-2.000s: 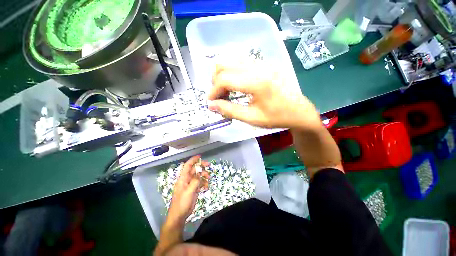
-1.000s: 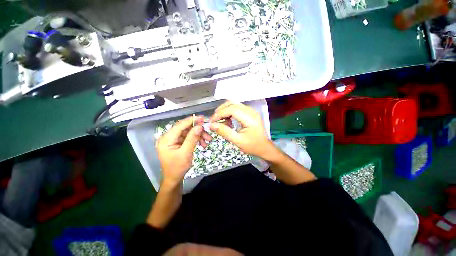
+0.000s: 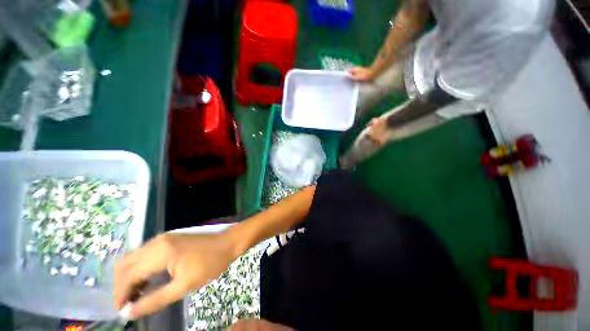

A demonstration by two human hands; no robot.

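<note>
My right hand (image 3: pixel 171 271) is at the lower left, slightly blurred, over the near corner of the bench tub. Its thumb and fingers pinch a small white part (image 3: pixel 125 311). The translucent bench tub (image 3: pixel 143 194) holds many loose white-and-green parts (image 3: pixel 81 223). The lap tub (image 3: pixel 202 228) lies below my forearm, full of similar parts (image 3: pixel 226 291); my dark sleeve and arm hide some of it. My left hand is not in view. Metal of the machine is only just visible at the bottom left edge.
A person (image 3: pixel 485 48) at the upper right holds an empty white tub (image 3: pixel 320 100) above a teal crate (image 3: pixel 266 171) with a plastic bag (image 3: pixel 297 158). Red stools (image 3: pixel 272 32) stand on the floor, one at lower right (image 3: pixel 534 284). Clear boxes (image 3: pixel 71 87) sit on the bench.
The view has swung right, bringing the person and empty tub into sight. My hands were together over the lap tub; my right hand is now near the bench tub and my left is out of view.
</note>
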